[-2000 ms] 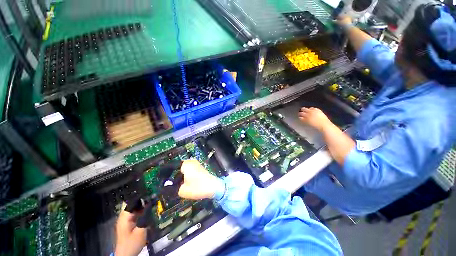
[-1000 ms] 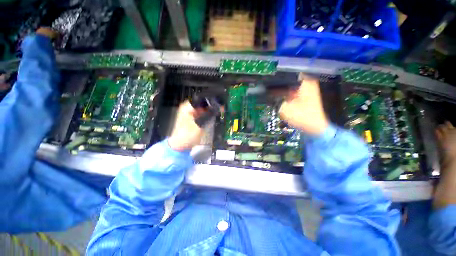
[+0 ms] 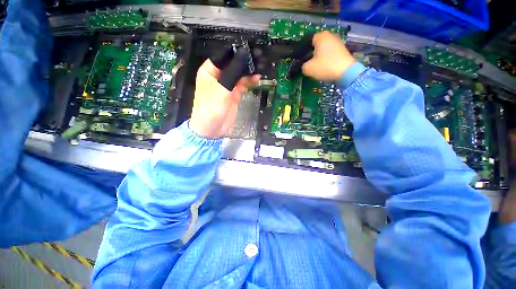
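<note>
A green circuit board [image 3: 305,107] with a yellow component [image 3: 286,114] lies in a black carrier in front of me. My left hand [image 3: 218,99] is left of this board, closed around a clump of black capacitors [image 3: 233,66]; silvery leads show at its right side. My right hand [image 3: 328,58] is over the board's upper part, fingers bent down and left. A dark shape shows at its fingertips, probably a black capacitor; the fingertips are partly hidden. A green strip board [image 3: 300,29] is at the carrier's far edge.
Another board [image 3: 133,79] lies to the left and one [image 3: 452,115] to the right. A metal rail [image 3: 226,16] runs behind, and a blue bin [image 3: 418,17] stands beyond it. A blue sleeve [image 3: 25,113] is at far left; part of another person is at the right edge.
The view has shifted so the blue bin is mostly cut off at the top. My right hand has moved left to the board's upper part. My left hand still holds the black clump.
</note>
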